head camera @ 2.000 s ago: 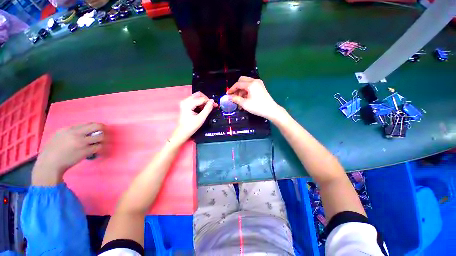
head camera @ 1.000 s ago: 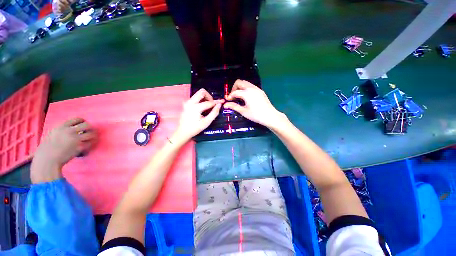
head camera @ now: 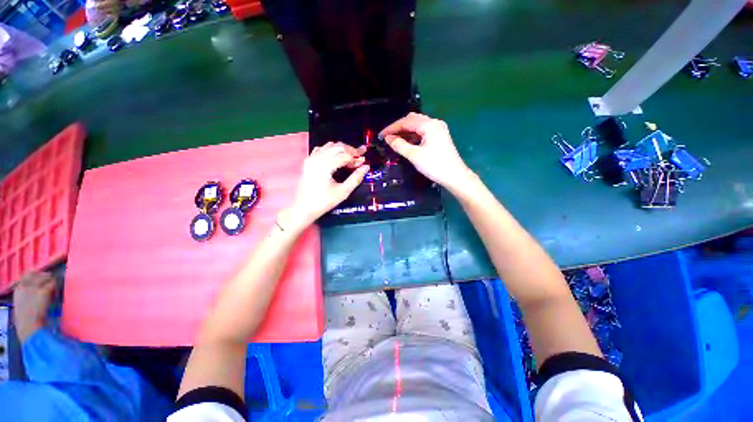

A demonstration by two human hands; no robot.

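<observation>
A small dark round unit [head camera: 376, 155] is between my fingertips, low over the black fixture base [head camera: 396, 202] with its red laser lines; its outline is hard to see against the black. My left hand [head camera: 332, 180] pinches at its left side. My right hand [head camera: 428, 150] has thumb and finger at its upper right edge. Two pairs of joined dark discs, the left pair [head camera: 206, 211] and the right pair [head camera: 239, 206], lie on the pink mat [head camera: 149, 288], each with a squarish pale part above and a pale round centre below.
The fixture's black upright [head camera: 347, 49] stands behind. Binder clips [head camera: 656, 169] lie right, near a slanting pale post [head camera: 677, 58]. A red compartment tray [head camera: 37, 206] is far left. Another person's hand [head camera: 35, 301] is at the mat's lower left. A blue clip bin [head camera: 640, 305] is below right.
The other person's hand has drawn back to the lower left. Two disc pairs now show on the mat, where one showed a second ago. My hands stay at the fixture, fingertips slightly farther apart.
</observation>
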